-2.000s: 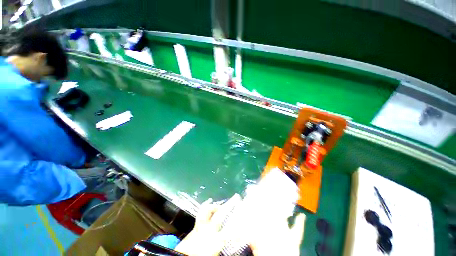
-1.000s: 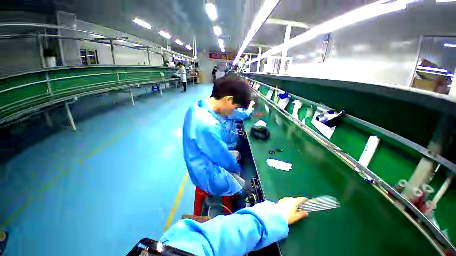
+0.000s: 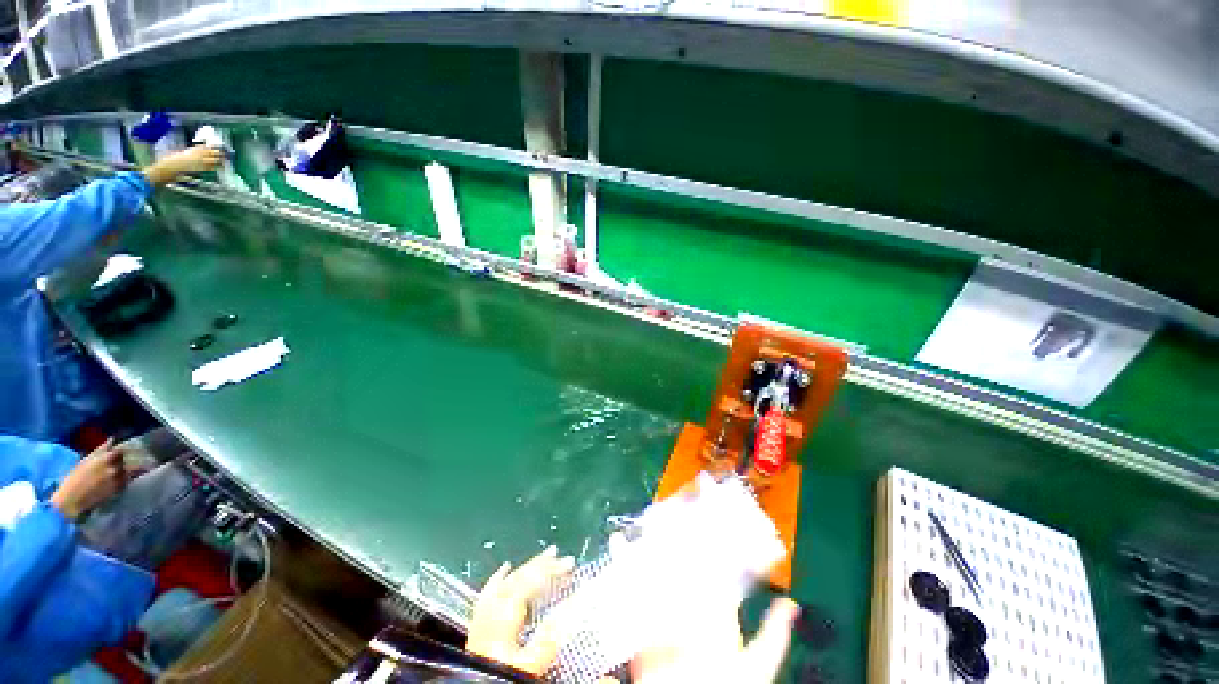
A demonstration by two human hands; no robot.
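Note:
A bright, washed-out white sheet (image 3: 682,548) with small dark marks along its left part is held low in front of me, over the foot of the orange press fixture (image 3: 791,374). My left hand (image 3: 515,615) is at the sheet's left edge, fingers bent against it. My right hand (image 3: 749,655) is under its lower right side, overexposed and partly cut off by the bottom edge. The fixture has a red handle (image 3: 771,441). To its right, a thick stack of marked sheets (image 3: 1043,588) bears tweezers (image 3: 955,551) and round black parts (image 3: 965,625).
A jagged white strip (image 3: 241,364), small black parts (image 3: 214,331) and a black coil (image 3: 130,305) lie far left. Clear film (image 3: 588,414) glints mid-bench. Black parts (image 3: 1176,601) lie far right. People in blue smocks (image 3: 54,535) sit left, above a cardboard box (image 3: 274,635).
The view has swung back from the aisle to the bench. My left hand has come back from the far bench to the sheet. The long white strip seen mid-bench two seconds ago is gone from there.

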